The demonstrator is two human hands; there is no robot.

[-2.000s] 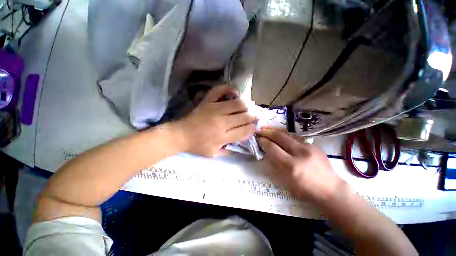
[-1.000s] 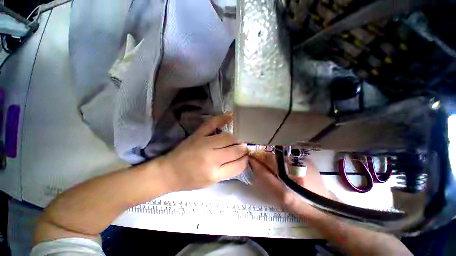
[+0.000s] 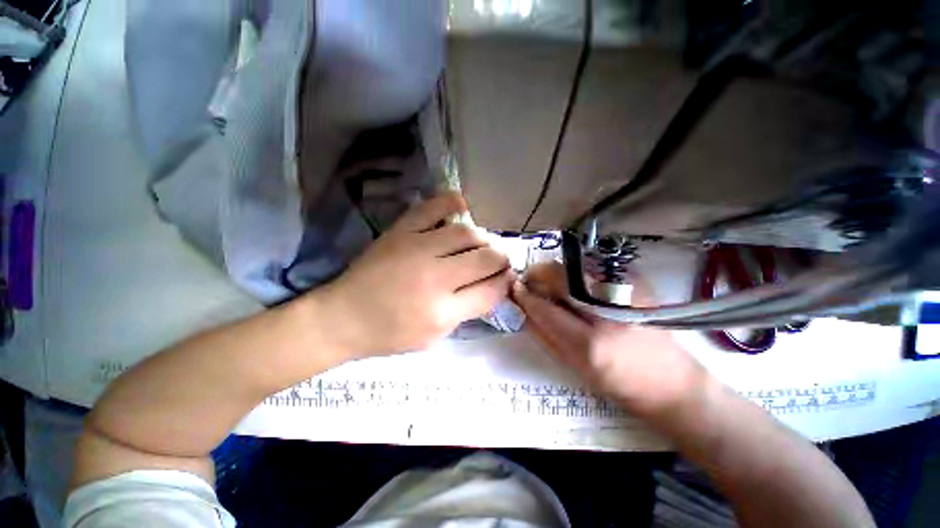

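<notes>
The light grey garment body (image 3: 222, 196) lies heaped left of the sewing machine head (image 3: 515, 134). A small pale cloth end (image 3: 502, 318) sticks out below the fingertips, in front of the needle area. My left hand (image 3: 412, 273) presses on the cloth beside the head, fingers bent. My right hand (image 3: 577, 330) pinches the cloth edge, its fingertips touching those of my left hand; the chrome loop partly covers it. The presser foot and needle are hidden or too blurred to tell.
Dark red scissors (image 3: 744, 335) lie right of my right hand, partly behind the machine head. A printed measuring tape (image 3: 412, 400) runs along the near table edge. A purple object (image 3: 21, 255) is at the far left. Pale cloth (image 3: 464, 497) shows below the table edge.
The view has shifted and tilted, so the machine head sits differently in the picture and covers more of the scissors. Both hands stay together at the cloth near the needle area.
</notes>
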